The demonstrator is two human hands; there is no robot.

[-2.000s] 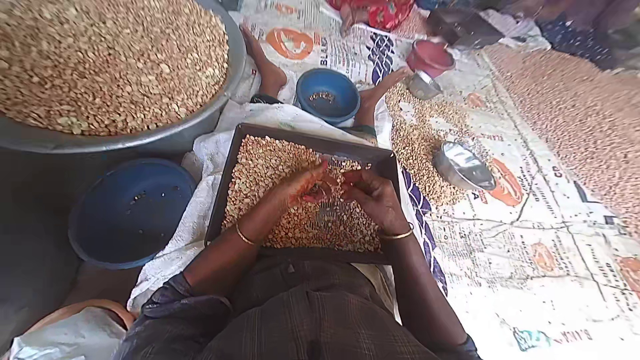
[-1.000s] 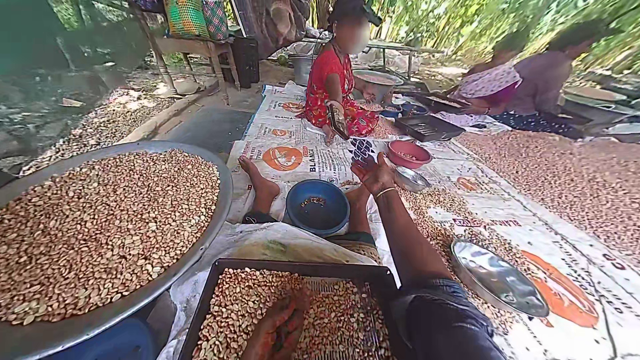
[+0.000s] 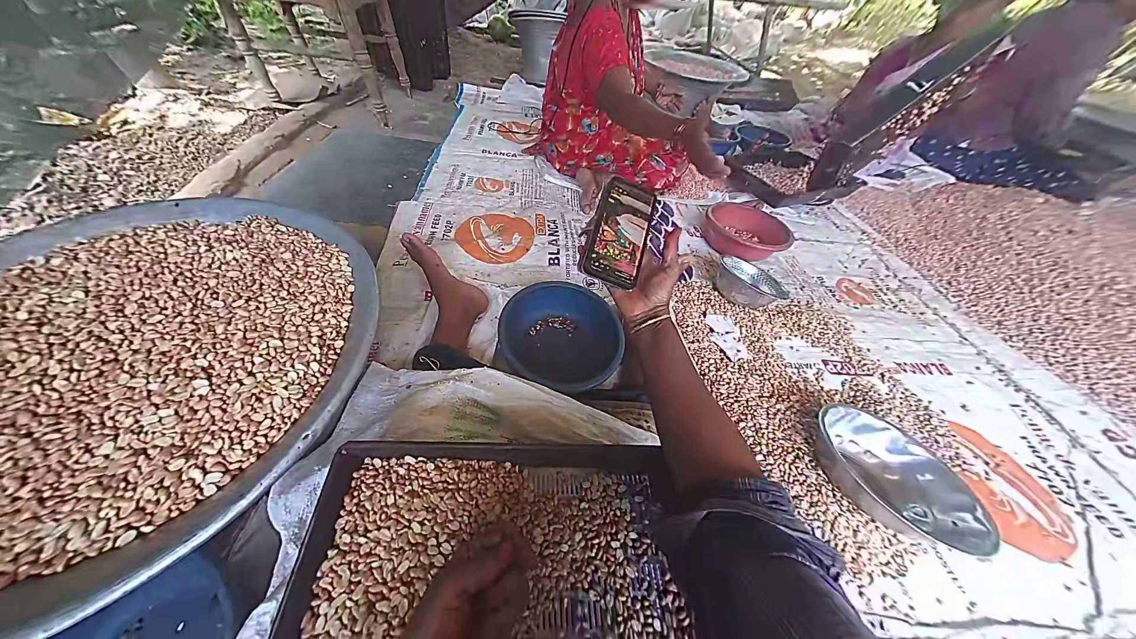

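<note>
My left hand [image 3: 484, 577] rests low over the shelled nuts [image 3: 417, 524] in a dark rectangular tray [image 3: 550, 454] on my lap; its fingers are partly curled and blurred, so whether it holds any nuts does not show. My right hand [image 3: 655, 282] is stretched forward past the tray, its palm turned up, with a smartphone [image 3: 619, 232] in it. The phone's screen is lit and faces me. Beneath the phone, between my feet, stands a blue plastic bowl [image 3: 561, 342] with a few nuts inside.
A wide metal basin [image 3: 359, 355] heaped with nuts stands at the left, a blue tub [image 3: 151, 603] below it. Right of my arm lie scattered nuts [image 3: 754, 373], a shallow metal pan [image 3: 905, 479], a metal sieve [image 3: 750, 282] and a red bowl [image 3: 748, 231]. People sit ahead on printed sacks.
My right hand has left the tray, where both hands were two seconds ago, and reached forward; the phone is now in it. A second ago the phone was by the person in red. The view has tilted up.
</note>
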